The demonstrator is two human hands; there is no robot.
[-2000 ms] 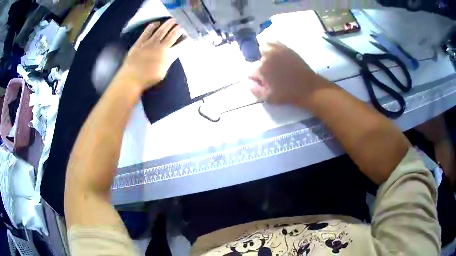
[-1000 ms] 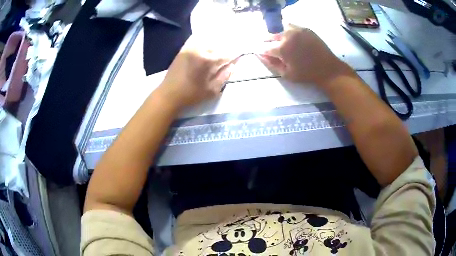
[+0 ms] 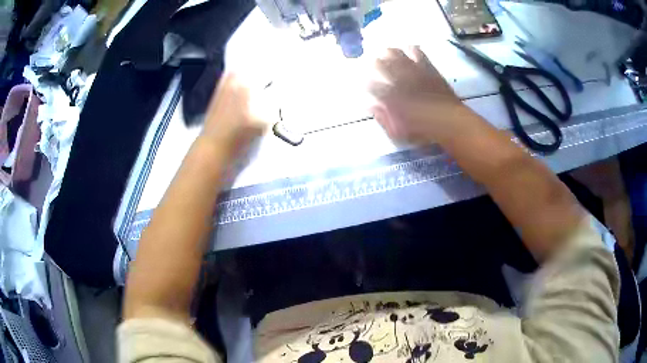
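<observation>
My left hand (image 3: 238,113), blurred, is over the white table left of the sewing machine head (image 3: 305,15), beside a dark fabric piece (image 3: 200,88). My right hand (image 3: 415,96) is low over the table, right of and below the needle area, its fingers bent. Glare washes out the surface between the hands, so I cannot tell whether either hand holds fabric. A long black fabric panel (image 3: 96,170) hangs over the table's left end. The blue part (image 3: 349,42) hangs from the machine head.
Black scissors (image 3: 533,99) lie right of my right hand, with slim blue snips (image 3: 560,69) beside them and a phone (image 3: 472,18) above. A measuring scale (image 3: 319,190) runs along the front edge. White scraps (image 3: 60,135) and a pink basket (image 3: 30,142) are at far left.
My left hand has moved left, away from my right hand, after coming close to it. The dark piece at left has moved from under my left hand and lies crumpled. The view has shifted.
</observation>
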